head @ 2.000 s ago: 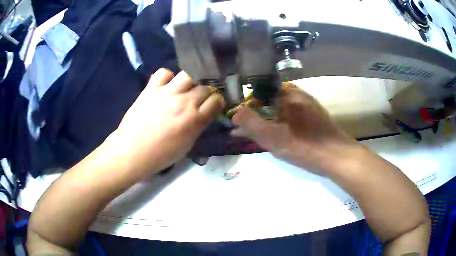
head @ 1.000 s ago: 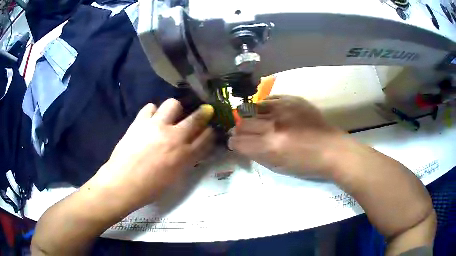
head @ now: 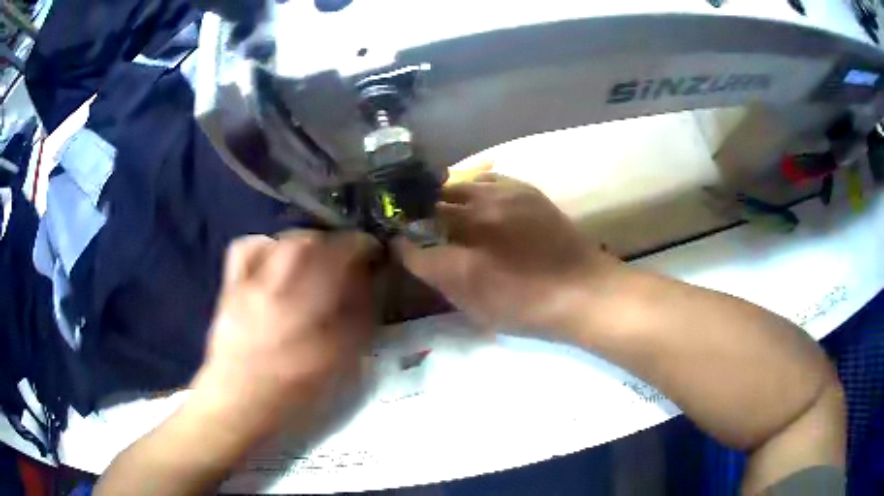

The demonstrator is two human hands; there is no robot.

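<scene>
A large navy-black cloth [head: 145,242] with pale grey-blue parts [head: 78,199] lies left of the sewing machine head [head: 271,107]. My left hand [head: 291,320], blurred, is at the cloth's right edge, just in front of the presser foot area, with its fingertips bent down on the dark cloth. My right hand [head: 504,247] is right of the needle area, its fingertips at the small dark piece [head: 412,291] in front of the foot. The knurled metal cylinder [head: 424,232] is beside my right fingertips. The needle point is hidden.
The machine arm [head: 582,87] crosses above my right hand. A shiny round knob [head: 388,145] is on the head. Orange tape [head: 472,174] shows behind my right hand. Snips [head: 771,213] and a red item [head: 803,167] lie at right. The white table [head: 523,397] has a curved front edge.
The view has shifted, so the machine head sits further left. My left hand has moved slightly back over the cloth's edge. The dark piece shows more between my hands than one second ago.
</scene>
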